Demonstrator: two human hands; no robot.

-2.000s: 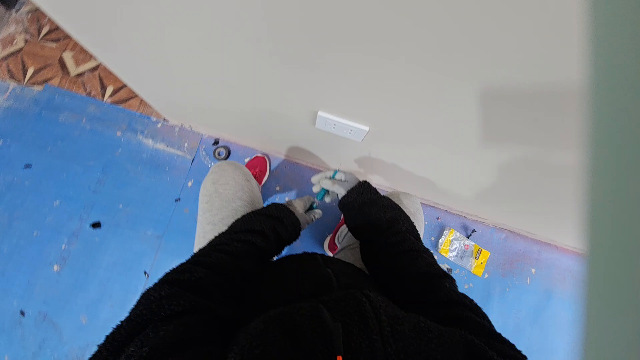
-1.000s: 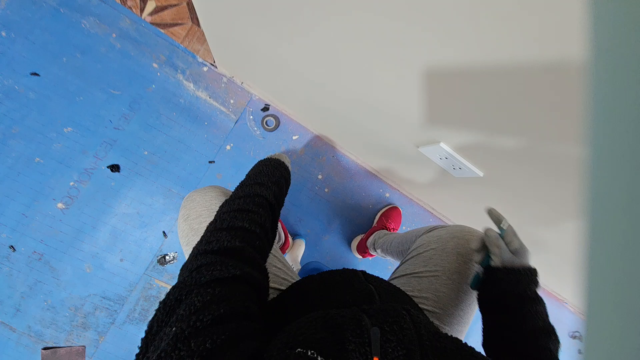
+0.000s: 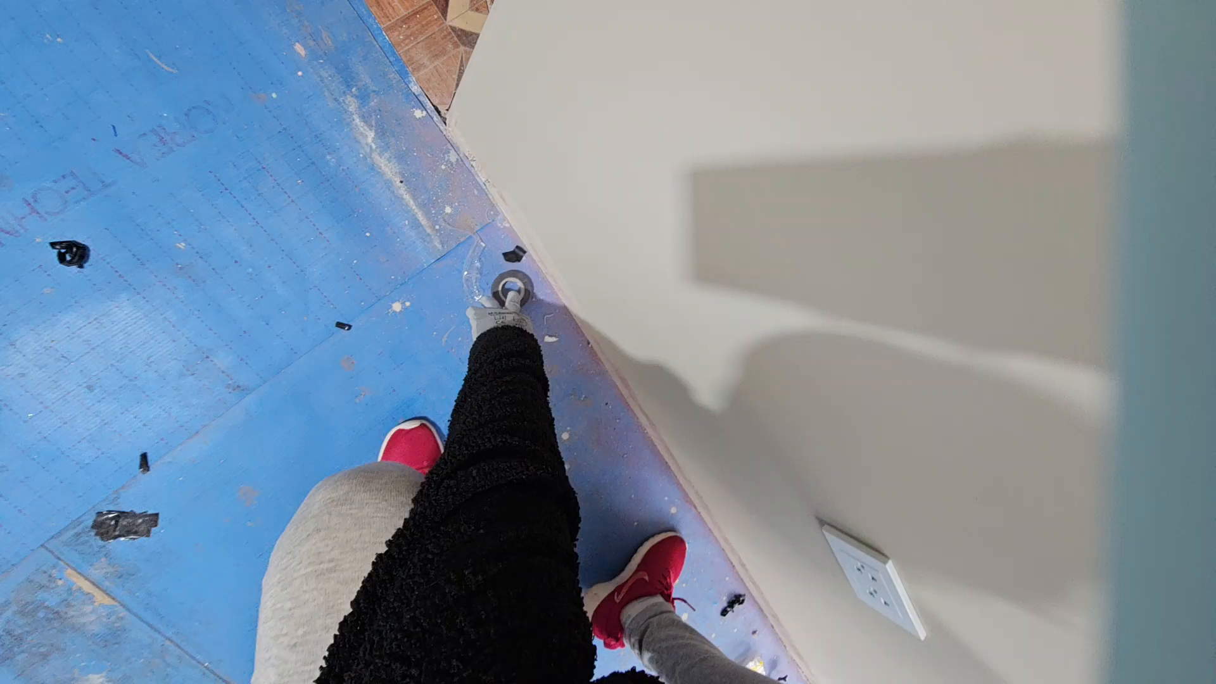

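My left hand (image 3: 501, 315), in a light grey work glove, reaches down to the floor beside the base of the wall. Its fingers are on the near rim of a grey and black roll of tape (image 3: 513, 276), with a fingertip at the hole. The roll lies flat on the blue floor covering, next to a small black scrap (image 3: 514, 254). My right hand is out of view. A white socket plate (image 3: 874, 579) is on the wall at the lower right.
Blue protective sheeting (image 3: 237, 313) covers the floor, with black tape scraps (image 3: 125, 524) on it. The pale wall (image 3: 608, 114) runs diagonally on the right. Wood-patterned flooring (image 3: 423, 47) shows at the top. My red shoes (image 3: 646, 579) stand on the sheeting.
My left hand has reached out to the roll of tape. My right hand, by the socket plate one second ago, has left the view. The view has shifted.
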